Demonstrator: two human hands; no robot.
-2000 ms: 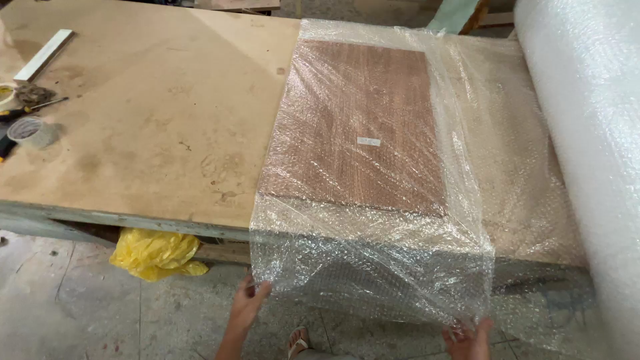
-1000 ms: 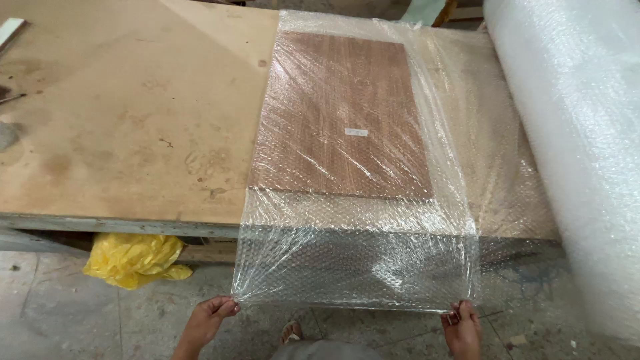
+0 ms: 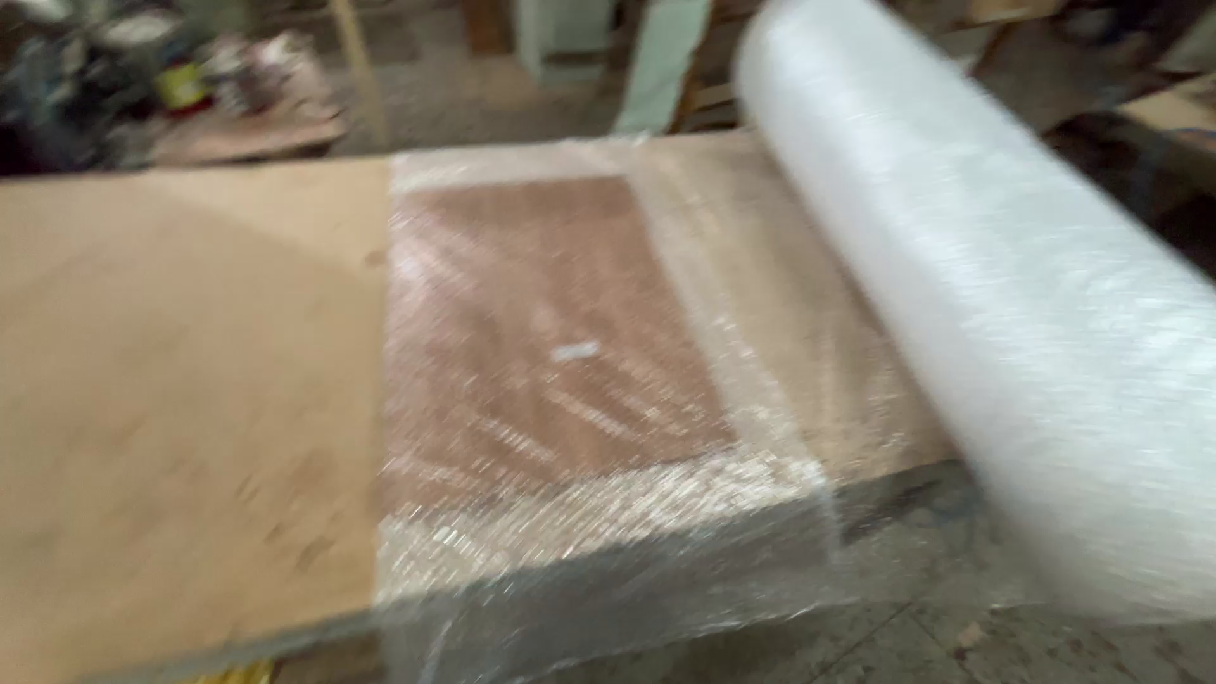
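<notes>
Neither my left hand nor my right hand shows in the blurred head view. Clear bubble wrap (image 3: 703, 494) covers a reddish-brown wooden panel (image 3: 532, 275) that lies flat on the workbench, and the wrap hangs down over the bench's near edge. A small white label (image 3: 576, 351) is on the panel's face, under the film. To the right, a big roll of bubble wrap (image 3: 969, 247) lies slanted across the bench and reaches past its near edge.
The plywood bench top (image 3: 190, 399) spreads to the left. Beyond its far edge are a cluttered low surface (image 3: 247, 133) and a pale green board (image 3: 662, 66). Part of a yellow plastic bag (image 3: 233, 674) shows beneath the near edge.
Both hands, which held the near edge of the bubble wrap one second ago, are out of view. The wrap's near end hangs down at the bench. The view has shifted strongly.
</notes>
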